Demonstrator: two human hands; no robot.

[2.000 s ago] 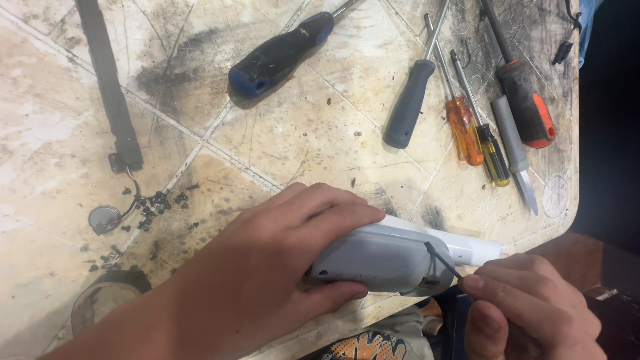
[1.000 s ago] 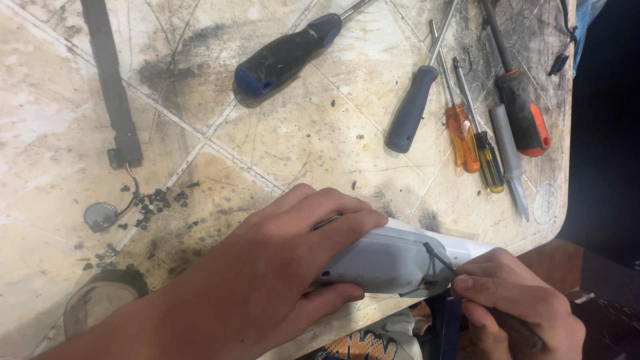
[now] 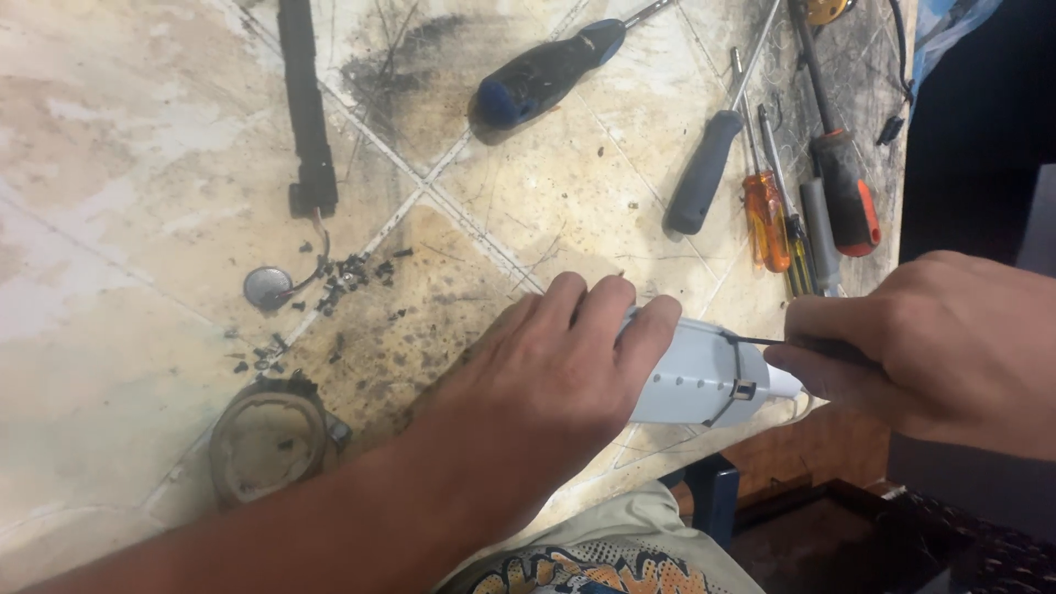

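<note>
My left hand grips a grey and white plastic housing and holds it near the table's front edge. A dark seam with a small latch-like part crosses the housing near its right end, beside a row of small dots. My right hand is closed around a dark tool whose thin shaft touches the housing at the top of this seam. The tool's handle is mostly hidden in the fingers, so its exact kind cannot be told.
On the tabletop lie a blue-black screwdriver, a grey screwdriver, an orange-handled screwdriver, a black-red screwdriver and a knife. At left are a black strip, a wired disc, small screws and a round ring.
The housing has turned, and its side with the latch-like part and dots now shows. My right hand has changed its hold and now comes in from the right, with the tool's shaft pointing left.
</note>
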